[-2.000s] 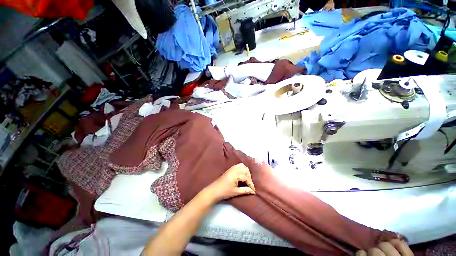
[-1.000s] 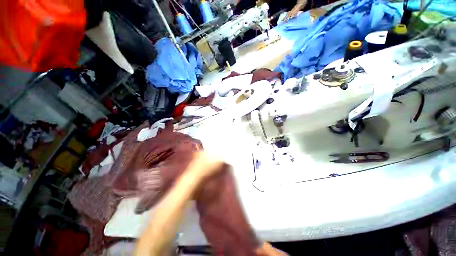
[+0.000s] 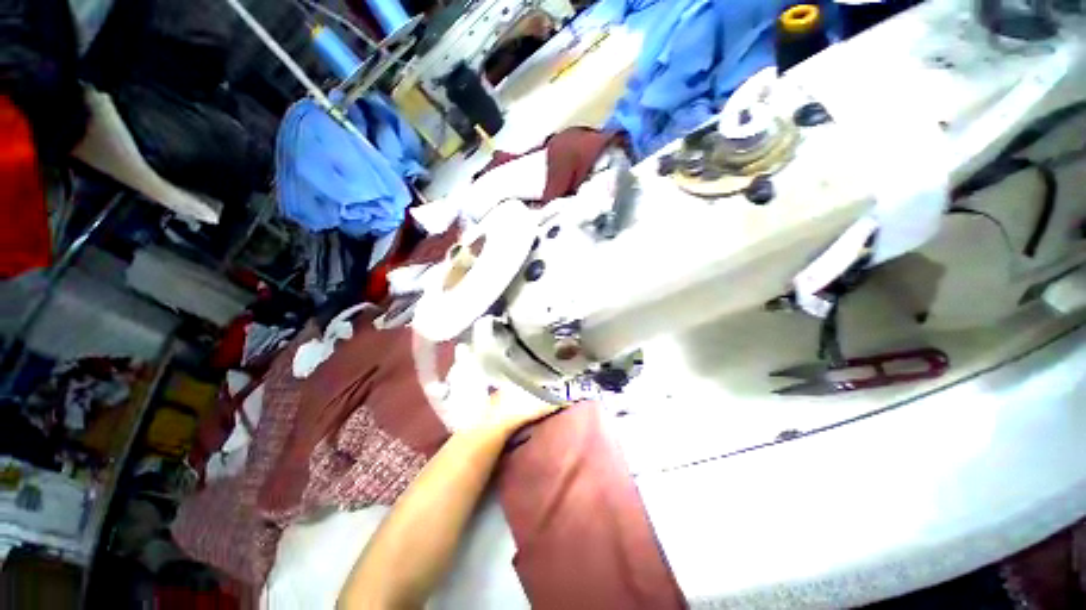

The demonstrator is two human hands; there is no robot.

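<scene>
A reddish-brown lining piece (image 3: 586,512) lies over the front of the white sewing machine table, running up to the machine head's left end. My left hand (image 3: 506,415) is on the cloth beside the presser foot area; glare washes out its fingers, so its grip cannot be made out. More brown lining (image 3: 403,358) and pink-maroon flecked tweed (image 3: 369,462) lie bunched left of my forearm. The off-white machine head (image 3: 691,268) stands over the cloth. The needle is not clear. My right hand is out of the picture.
Red-handled thread snips (image 3: 887,371) lie on the machine bed. A white tape roll (image 3: 476,272) is at the head's left end. A white strip (image 3: 911,215) hangs over the arm. Blue garments (image 3: 703,60) and a thread cone (image 3: 801,36) are behind.
The view has turned and moved closer to the machine. My left hand has moved from the pile side to the presser foot area, with the lining beside it. My right hand has left the picture.
</scene>
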